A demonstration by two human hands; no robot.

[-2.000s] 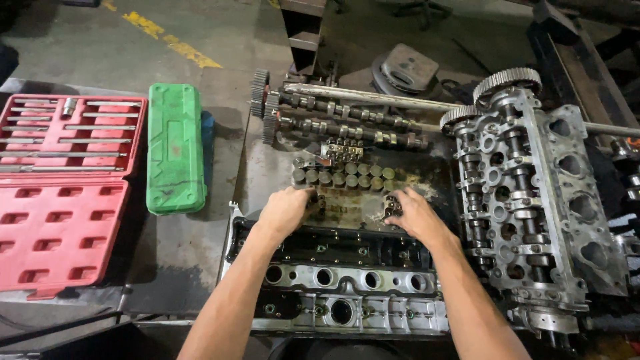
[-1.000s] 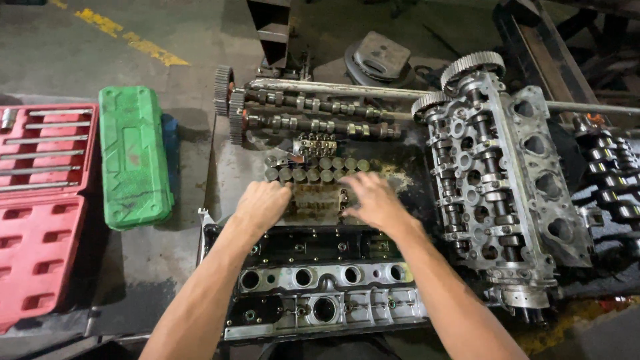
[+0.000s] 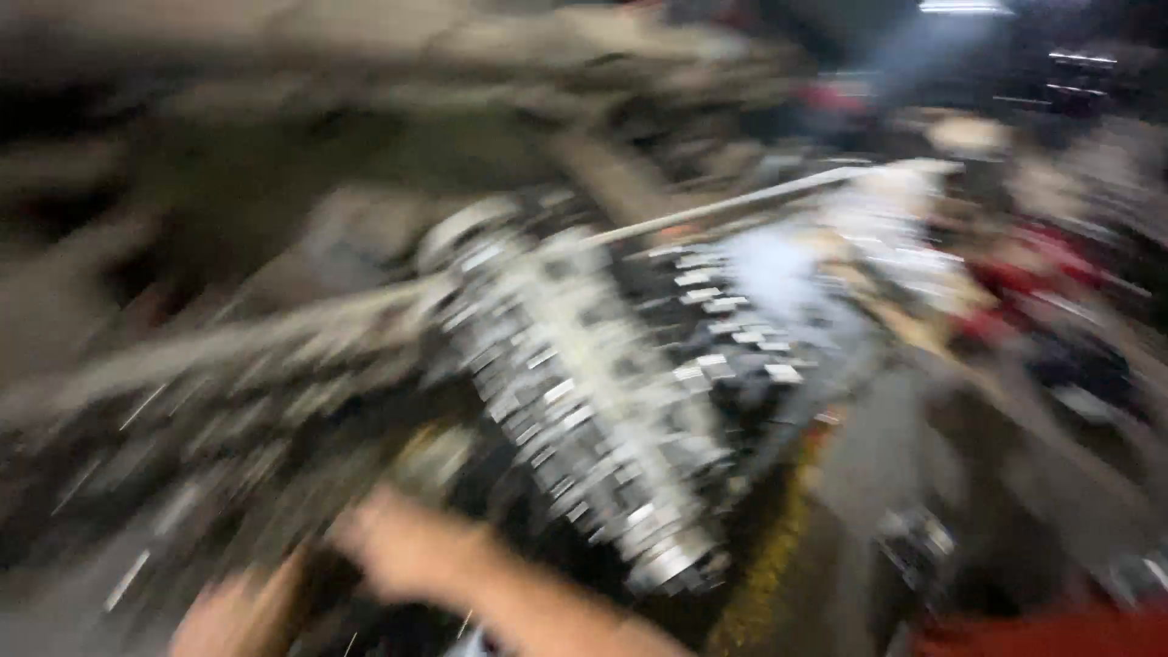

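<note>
Strong motion blur covers the head view. My right hand (image 3: 383, 538) is at the lower left, with its forearm running to the bottom edge; the fingers are smeared. Beside it, further left, my left hand (image 3: 228, 616) shows at the bottom edge, partly cut off. Whether either hand holds anything cannot be made out. Right of my right hand lies an engine cylinder head (image 3: 593, 383) with camshafts and a toothed gear (image 3: 470, 233) at its far end.
A long metal bar (image 3: 730, 205) extends behind the cylinder head toward the upper right. Right of the head is a blurred crankshaft (image 3: 721, 301). A yellow line (image 3: 785, 538) marks the floor, and a red object (image 3: 1049, 634) sits at the lower right corner.
The view has swung far to the right. The green case and red tool case seen earlier are out of view.
</note>
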